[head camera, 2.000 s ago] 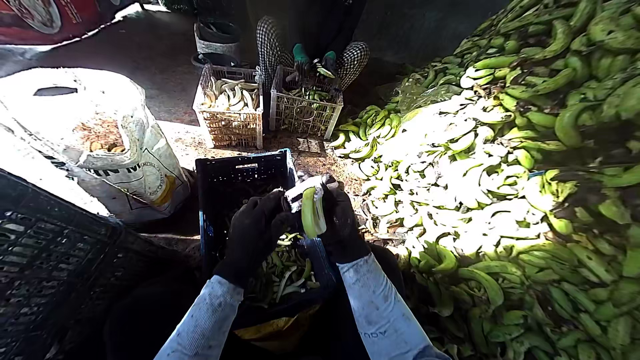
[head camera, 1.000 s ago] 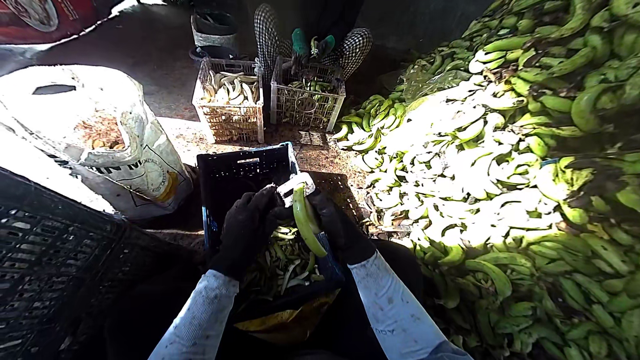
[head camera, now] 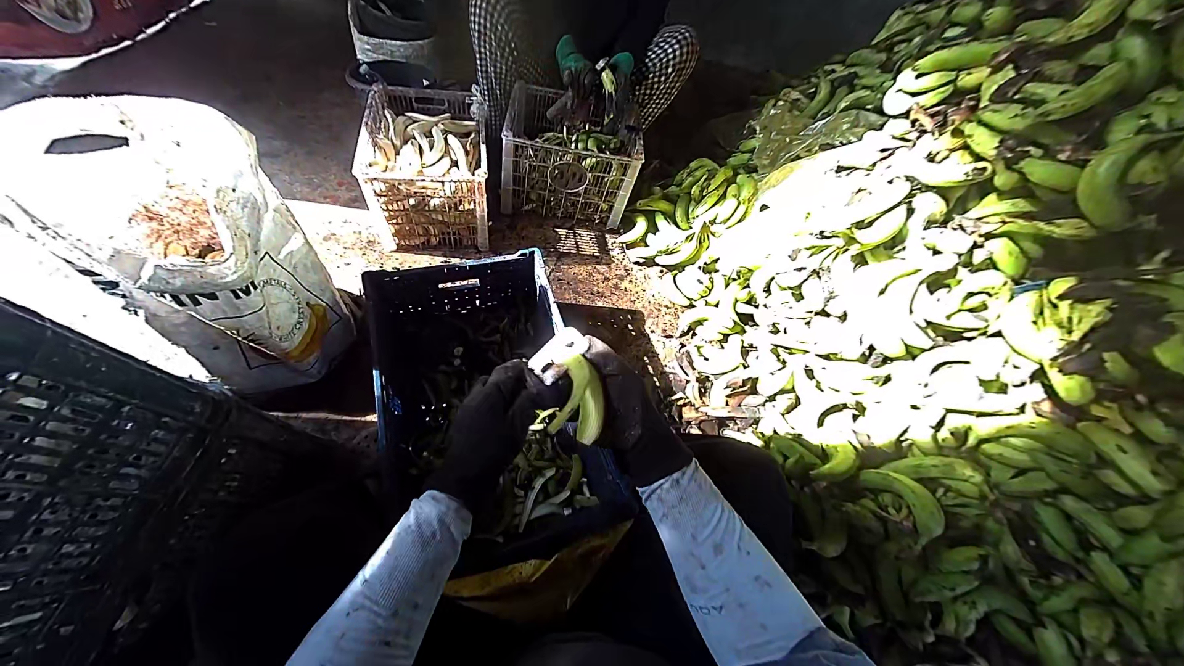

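Note:
A green plantain (head camera: 586,407), with a strip of peel hanging off it, is gripped by my right hand (head camera: 629,407), which wears a black glove. My left hand (head camera: 490,421), gloved too, meets it at the upper end, where both hands are around a small white object (head camera: 558,351) whose kind I cannot tell. Beneath them is a dark blue plastic crate (head camera: 455,282) holding cut strips of peel (head camera: 550,486). The fingertips are partly hidden by glare and shadow.
Green plantains (head camera: 925,324) are heaped along the right. Ahead, a crate of peeled plantains (head camera: 421,199) stands beside another crate (head camera: 572,176), where a person's green-gloved hands (head camera: 597,69) work. A white sack (head camera: 268,277) and a black crate (head camera: 92,462) flank my left.
The plantain shows a strip of peel hanging from it that the earlier frames do not show. Both hands stay over the crate around it.

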